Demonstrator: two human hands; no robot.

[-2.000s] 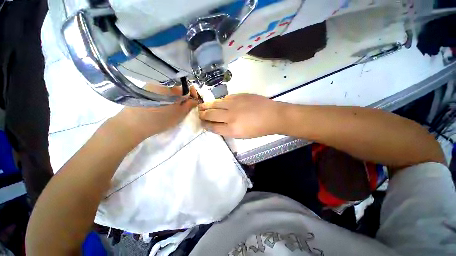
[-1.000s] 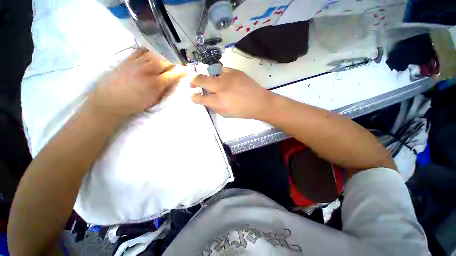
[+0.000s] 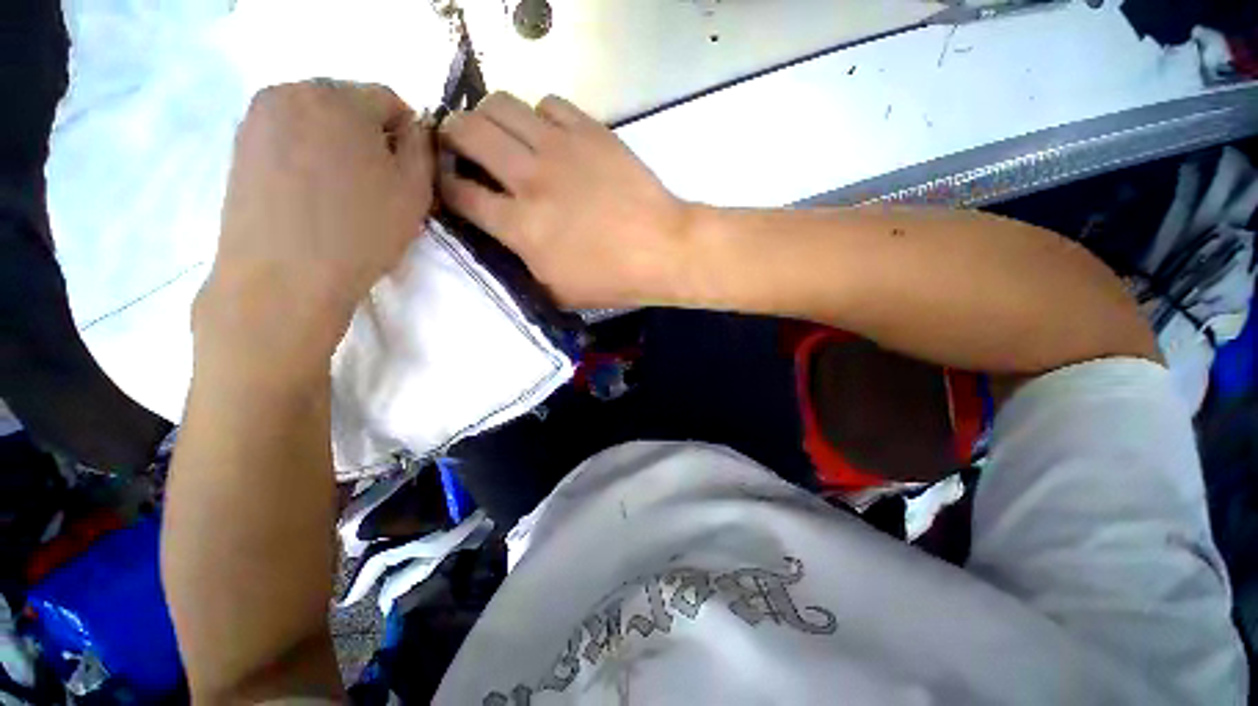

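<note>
The white panel spreads over the table's left part and hangs over the front edge, with a dark seam edge along its right side. My left hand is closed on the seam edge, fingers bent. My right hand pinches the same edge just to the right, its fingertips almost touching the left ones. A narrow dark strip shows above the fingertips. The fingertips are partly hidden in the cloth. The needle and presser foot are not in view.
The grey table-edge ruler runs along the front edge. Dark brown cloth hangs at the far left. A red-rimmed stool or bin stands below the table. A blue bag and cloth heaps lie lower left.
The view has shifted down, so the machine head has left the picture. Both hands have moved off the needle area towards me with the white panel, and now grip its dark edge close together.
</note>
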